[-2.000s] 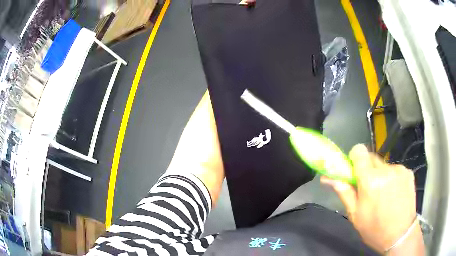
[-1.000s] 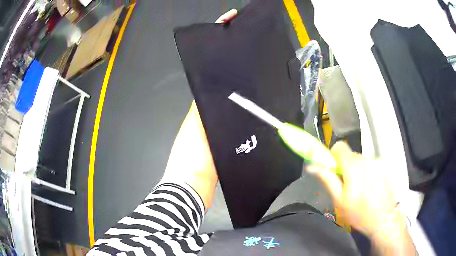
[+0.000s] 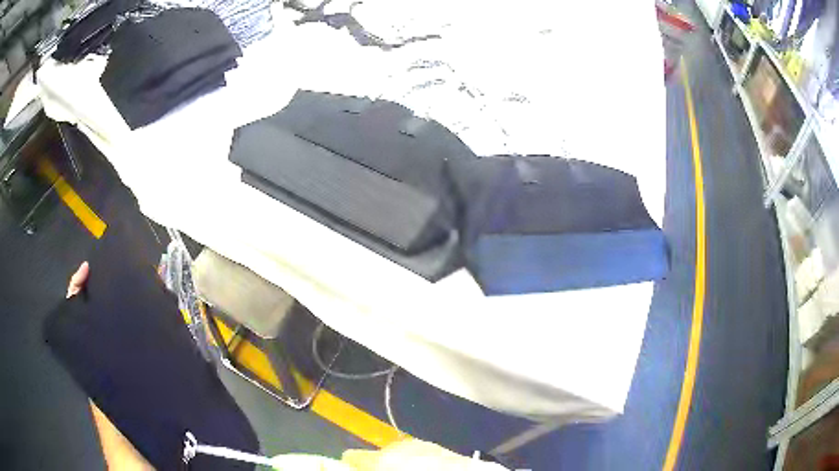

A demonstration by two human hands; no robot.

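A black tote bag (image 3: 147, 354) hangs at the lower left, with a small white logo near its lower end. Its wrapped handles (image 3: 187, 292) show crinkled clear film along its right side. My left hand (image 3: 79, 280) holds the bag; only fingertips show at its upper left edge, and the forearm passes behind it. My right hand (image 3: 405, 457) is cut off by the bottom edge and is shut on the long-neck lighter (image 3: 308, 460). The lighter's thin pale nozzle points left, its tip near the logo; whether it touches cannot be told.
A long white-covered table (image 3: 543, 359) stands ahead, bearing folded black bags (image 3: 368, 184), one with a bluish band (image 3: 570, 261), and a stack (image 3: 170, 64) at the far left. A grey stool (image 3: 241, 292) stands below its near edge. Shelves (image 3: 782, 138) line the right.
The view has swung right to the table. The held bag, my left hand and the lighter now appear lower and farther left. Both hands keep their holds.
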